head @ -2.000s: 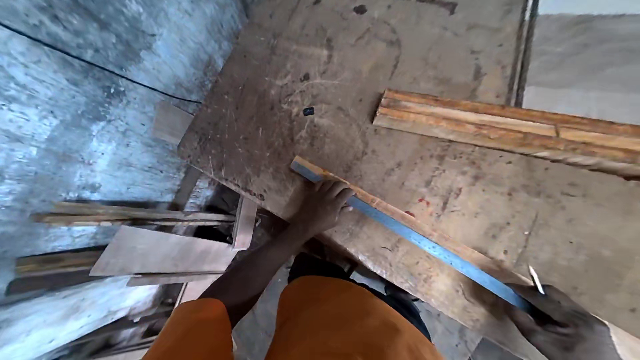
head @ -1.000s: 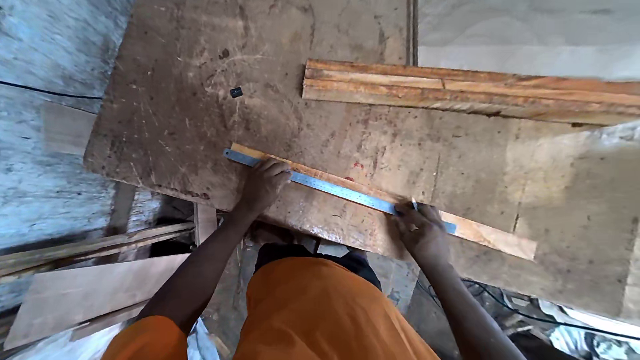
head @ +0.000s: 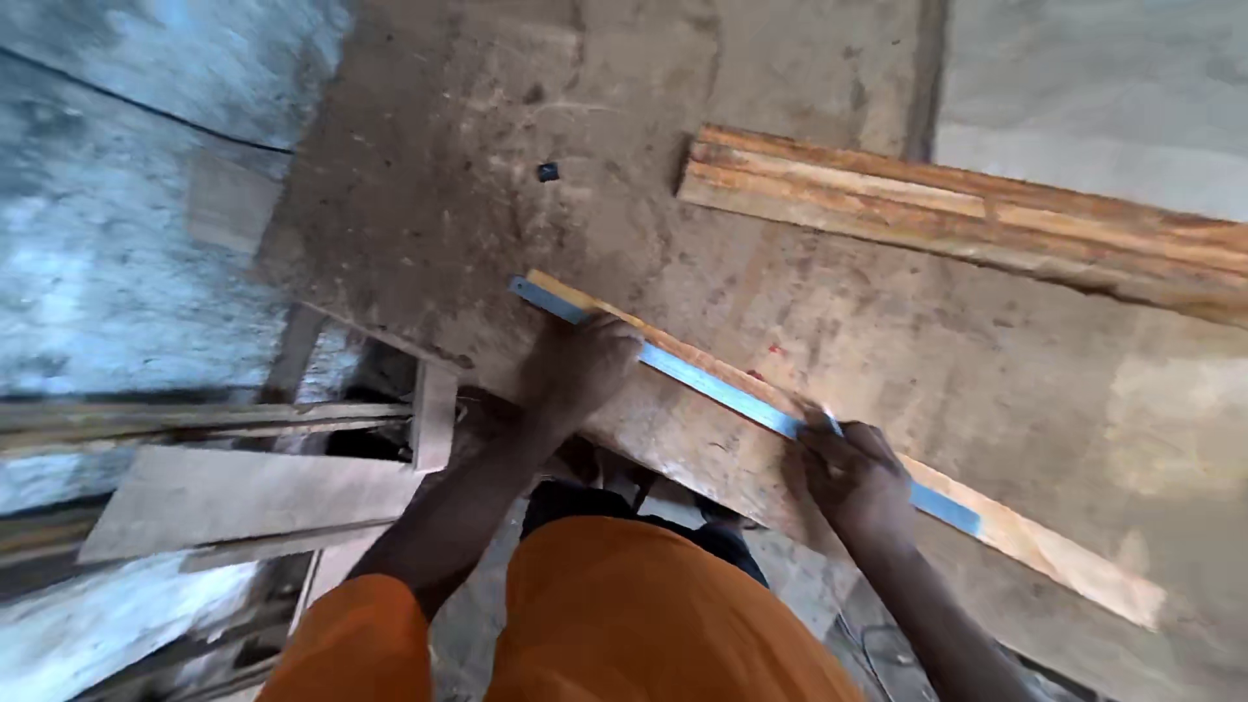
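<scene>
A steel ruler lies lengthwise along a narrow wooden strip on the worn wooden tabletop. My left hand presses on the ruler and strip near their left end, its fingers curled over the edge. Further right, my right hand rests over the ruler with a thin pointed marking tool between its fingers, the tip close to the strip. The ruler's right end shows beyond that hand, and the strip extends past it. What kind of marking tool it is, I cannot tell.
Rough wooden boards lie side by side at the upper right of the table. A small black object sits near the top. Below the table's left edge are offcut boards by a blue-white wall, with a dark cable across it.
Two seconds ago my right hand was at the ruler's far right end; it has since moved left along the ruler. My left hand stays near the left end. The view has shifted and turned.
</scene>
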